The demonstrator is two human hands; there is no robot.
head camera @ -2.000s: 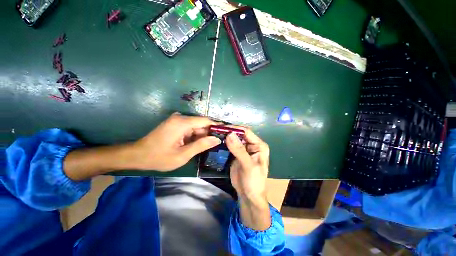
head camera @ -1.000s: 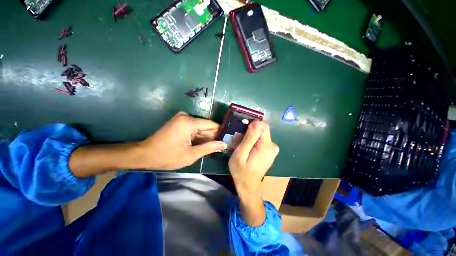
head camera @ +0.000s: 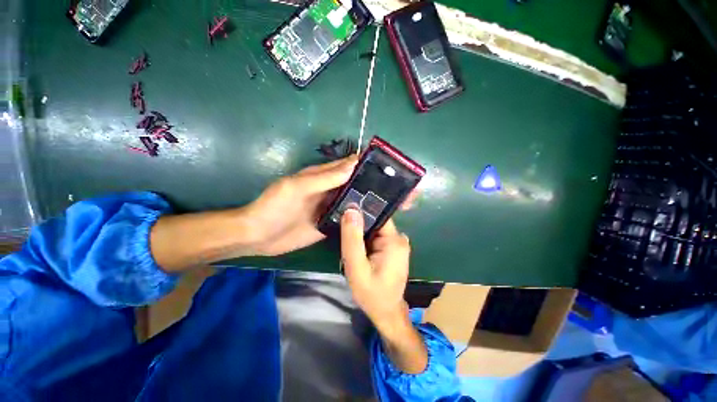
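Note:
A black phone housing with a dark red edge (head camera: 385,185) is held tilted over the bench near its front edge. My left hand (head camera: 295,206) grips its left side; the fingers behind it are partly hidden. My right hand (head camera: 376,263) holds its lower part, with the thumb on the black face and a fingertip showing at the right side. A blue triangular pick (head camera: 488,180) lies on the bench to the right. A similar black and dark red housing (head camera: 424,55) lies farther back. An open phone with a green board (head camera: 314,39) lies to its left.
Small dark red parts (head camera: 156,132) lie in loose piles at left. Another open phone (head camera: 96,17) is at the top left. A black tray stack (head camera: 664,196) stands at right. A carton (head camera: 448,326) holding black trays is below the bench edge. A worn white edge (head camera: 534,61) borders the conveyor.
The housing has turned from edge-on to showing its black face and is now tilted. My right thumb has moved to its lower face. The whole view has shifted, moving the bench items rightward.

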